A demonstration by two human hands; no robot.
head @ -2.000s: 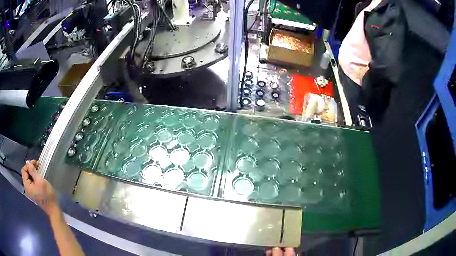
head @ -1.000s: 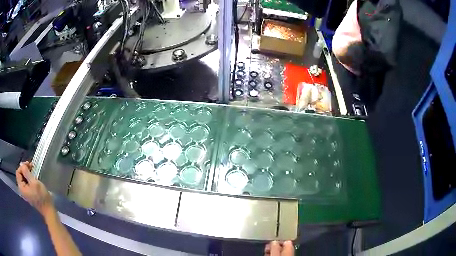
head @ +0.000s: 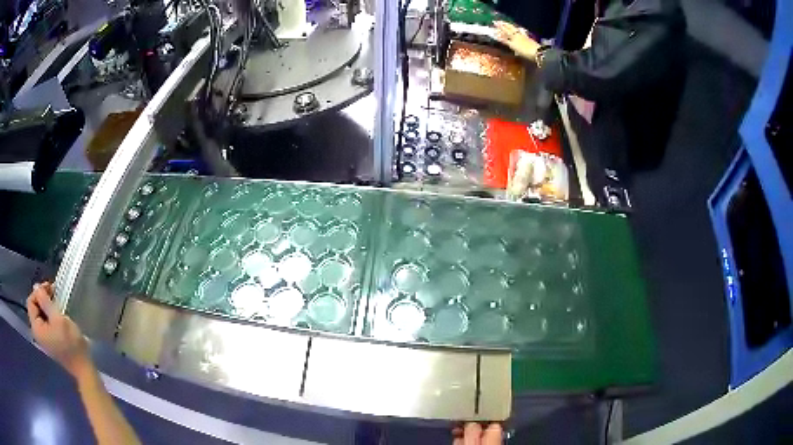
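Observation:
My left hand is closed around the lower end of the silver machine frame bar at the left. My right hand is cut off by the bottom edge; its fingertips touch the lower edge of the shiny front guide plate near its right end. Behind the plate, clear blister trays with round pockets lie on the green conveyor belt. The two trays at the middle and right show empty pockets. Round parts sit in a tray beside the frame bar.
Behind the belt are a grey rotary table with cables, an upright metal post, loose round parts, a red patch with a plastic bag, and a brown carton. A person's dark sleeve reaches over the carton. Blue frame at right.
The other person's arm and hand have come in over the carton. The view has shifted slightly, so the bench items sit further left. My hands stay at the frame bar and guide plate.

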